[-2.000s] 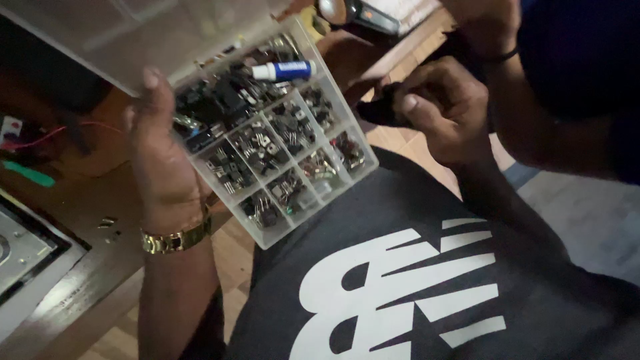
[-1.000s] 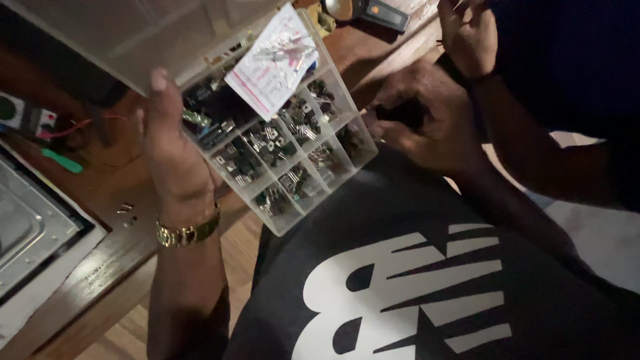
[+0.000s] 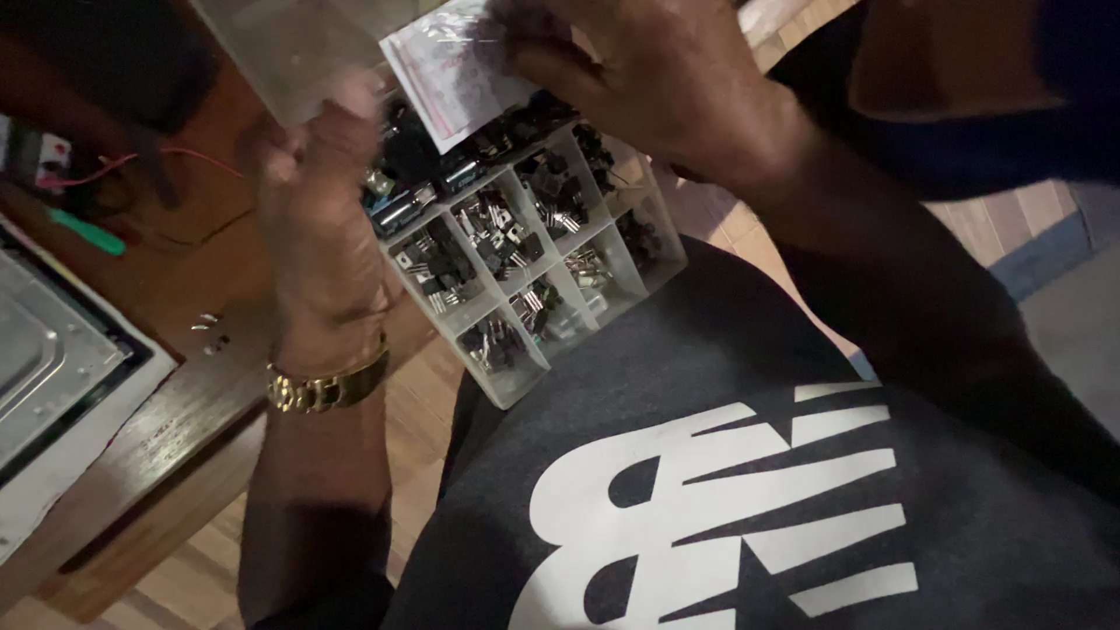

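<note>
My left hand point(image 3: 324, 236), with a gold-coloured metal watch band at the wrist, grips the left side of a clear plastic compartment box point(image 3: 529, 265). Its raised lid point(image 3: 297, 44) extends toward the upper left. Black electronic components with metal legs point(image 3: 499, 236) fill several small compartments, and cylindrical capacitors point(image 3: 404, 208) lie in the larger rear one. A small clear bag with a white, pink-printed face point(image 3: 451, 87) rests over the rear compartment. At its right edge is my right hand point(image 3: 647, 79), blurred, fingers bent; a dark patch between them cannot be identified.
Left of the box, a wooden table point(image 3: 166, 429) holds a green-handled tool point(image 3: 87, 232), red wire point(image 3: 197, 156), small loose parts point(image 3: 210, 332) and a metal-framed panel point(image 3: 52, 341) on a white sheet. Another person's arm point(image 3: 945, 61) is at the upper right.
The bag was absent from the box two seconds ago and lay on it one second ago. My right hand has moved from beside the box's right edge up to the bag. The view is closer.
</note>
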